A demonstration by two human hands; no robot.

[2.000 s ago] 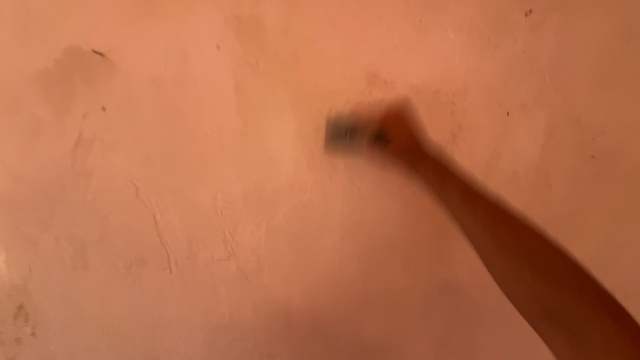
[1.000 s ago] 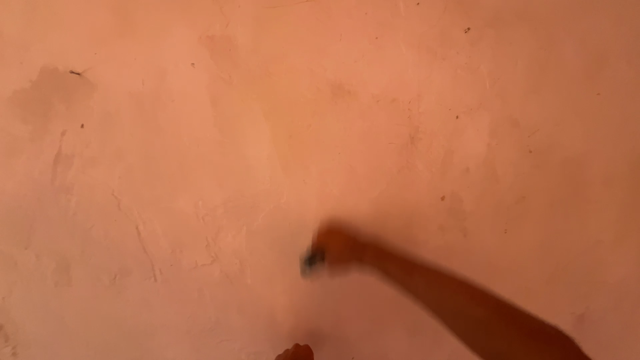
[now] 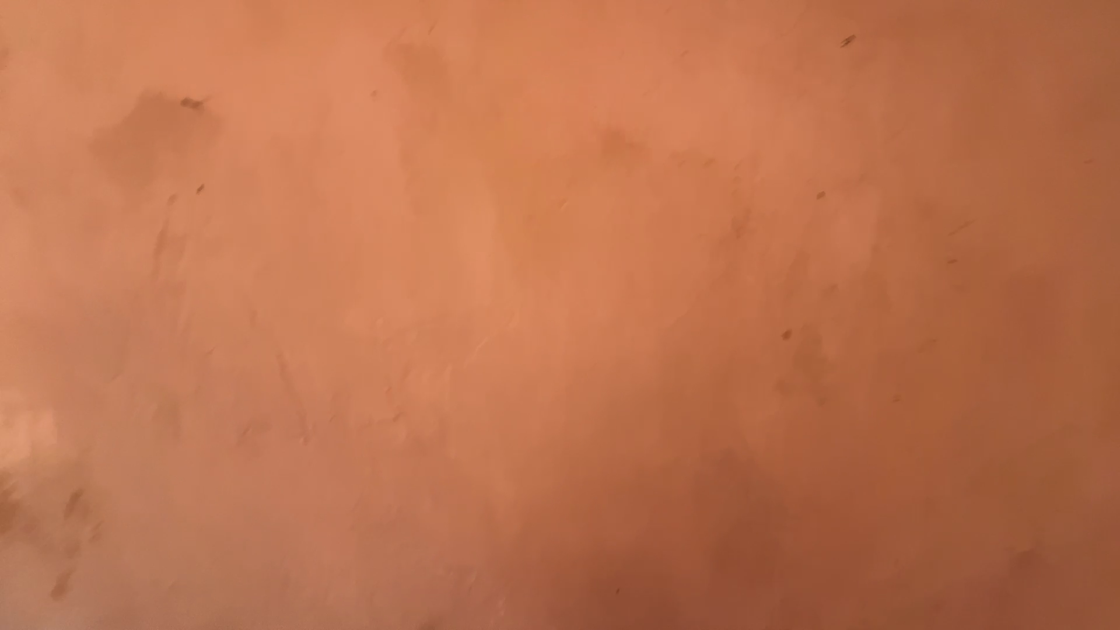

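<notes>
A plastered wall (image 3: 542, 289), orange-pink in colour, fills the whole head view. Neither my left hand nor my right hand is in view, so what they hold or touch is hidden. The wall's surface bears a darker patch (image 3: 157, 136) at the upper left, thin raised ridges or scratches (image 3: 293, 398) left of the middle, and small dark specks, one of them (image 3: 786, 334) right of the middle.
Dark marks (image 3: 72, 503) and a lighter spot (image 3: 26, 429) show on the wall near the left edge. A soft shadow (image 3: 682, 507) lies over its lower part.
The arm at the right, with a small dark object in its hand, moved down between the earlier frames and is now out of view. The fingers at the bottom edge are gone too.
</notes>
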